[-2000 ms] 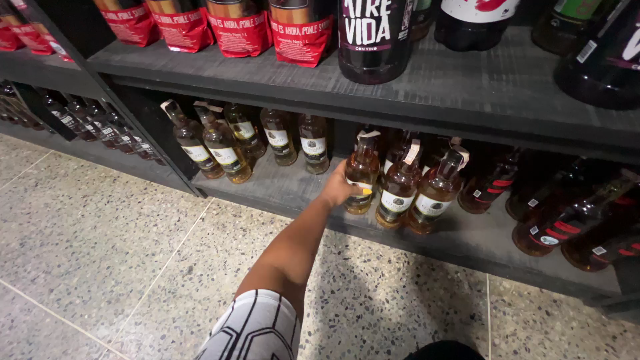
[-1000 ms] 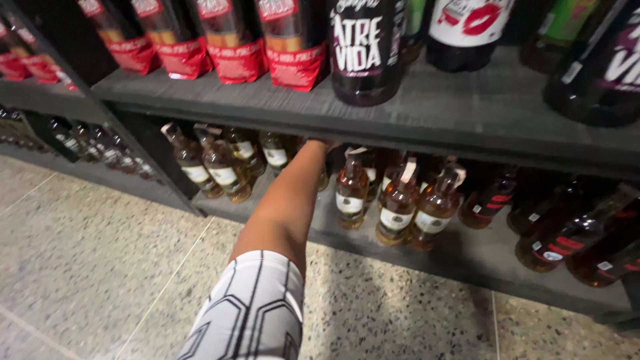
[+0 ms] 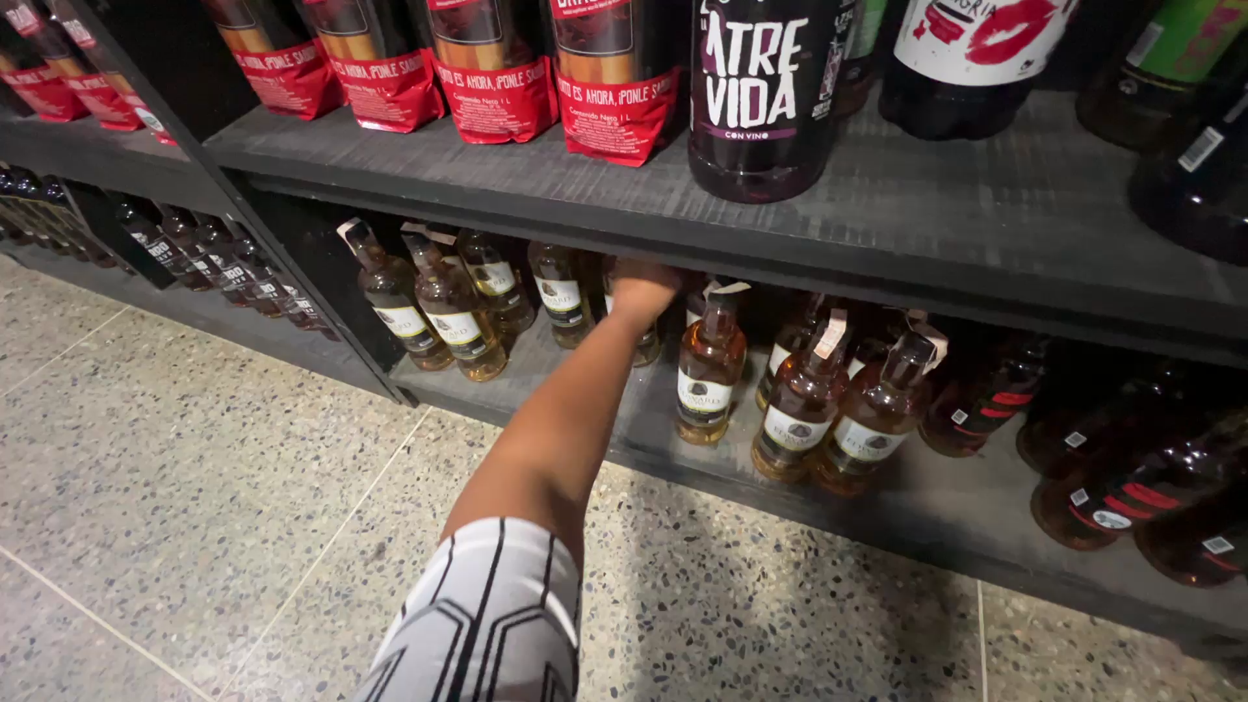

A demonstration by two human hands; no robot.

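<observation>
My left hand reaches under the upper shelf, at the upper part of a glass liquor bottle with a pale label. Its fingers are hidden, so its grip on that bottle cannot be told. Just right of the hand, an amber bottle stands upright near the shelf's front. Two similar bottles stand close together farther right. Left of my hand are another bottle and a group with pale labels. My right hand is out of view.
The dark upper shelf board overhangs the hand and holds red-wrapped packs and a large dark bottle. A vertical divider stands left. Dark bottles with red marks are at right, above the speckled floor.
My left hand was on the front amber bottle two seconds ago. It has left that bottle and moved left and deeper under the upper shelf; the bottle stands on the lower shelf.
</observation>
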